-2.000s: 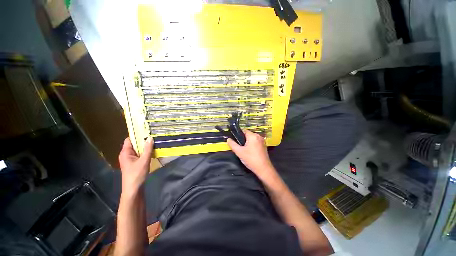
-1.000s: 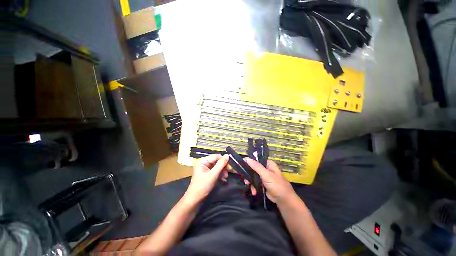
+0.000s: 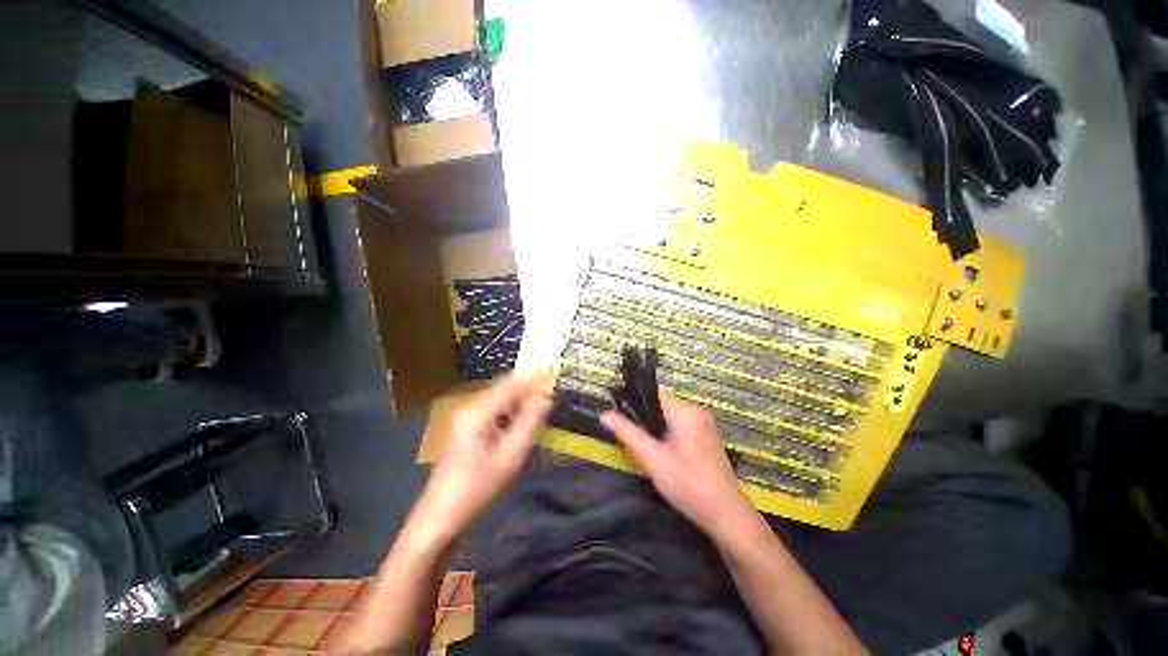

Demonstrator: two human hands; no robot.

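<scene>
The yellow slotted template [image 3: 820, 231] lies tilted on the shiny table, its near edge by my lap. Its long parallel slots look grey and metallic. My right hand [image 3: 679, 449] holds a bundle of black zippers [image 3: 640, 385] over the near left part of the template. My left hand [image 3: 500, 429] is at the template's near left corner, fingers bent around the end of a black strip [image 3: 579, 410] that lies along the nearest slot. The fingertips are blurred.
A heap of black zippers in clear plastic [image 3: 948, 103] lies at the table's far right. An open brown carton [image 3: 423, 295] with black strips stands left of the table, another box [image 3: 429, 32] beyond it. A black metal frame [image 3: 218, 513] stands at lower left.
The view has swung left, so template and table sit further right. My left hand has moved away from the bundle to the template's corner. My right hand still holds the bundle.
</scene>
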